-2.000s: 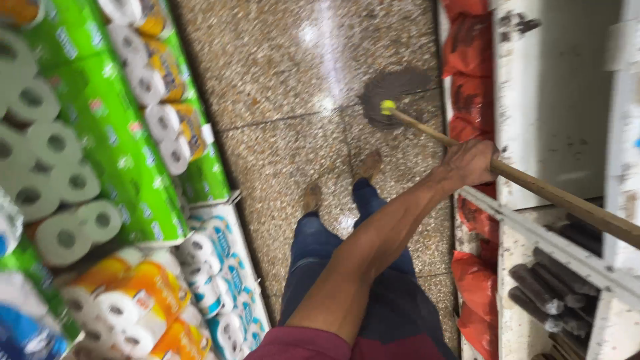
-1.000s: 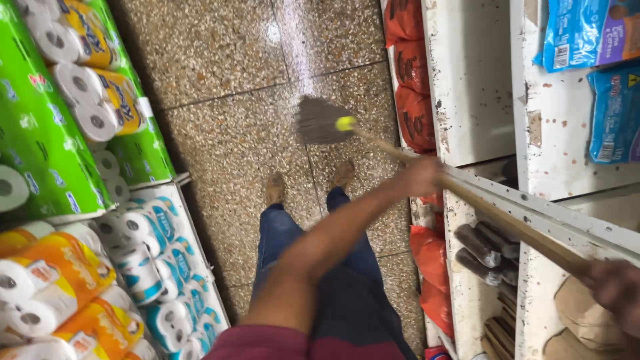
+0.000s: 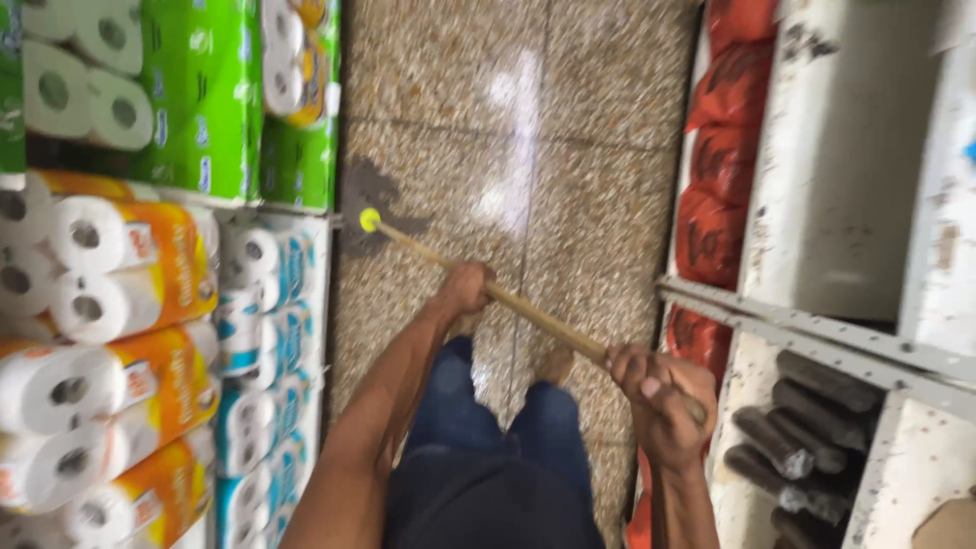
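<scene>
A string mop with a dark grey head (image 3: 374,187) lies spread on the speckled tile floor (image 3: 602,191), against the base of the left shelf. A yellow-green socket (image 3: 370,220) joins it to a wooden handle (image 3: 545,316). My left hand (image 3: 467,288) is closed around the middle of the handle. Near the handle's upper end, my right hand (image 3: 665,393) grips it, and the tip shows past the fingers. The handle slants from the mop head at the left up toward my right side. My legs in blue jeans are below, between the two arms.
Shelves on the left hold toilet paper in orange packs (image 3: 179,267), teal packs (image 3: 293,339) and green packs (image 3: 202,99). On the right, red plastic bags (image 3: 717,168) line the bottom of a white metal shelf (image 3: 793,305), with dark wrapped rolls (image 3: 808,435) behind a perforated upright.
The mop head has moved from the right side of the aisle to the left shelf's base. My right hand, at the frame's edge one second ago, is now fully in view on the handle.
</scene>
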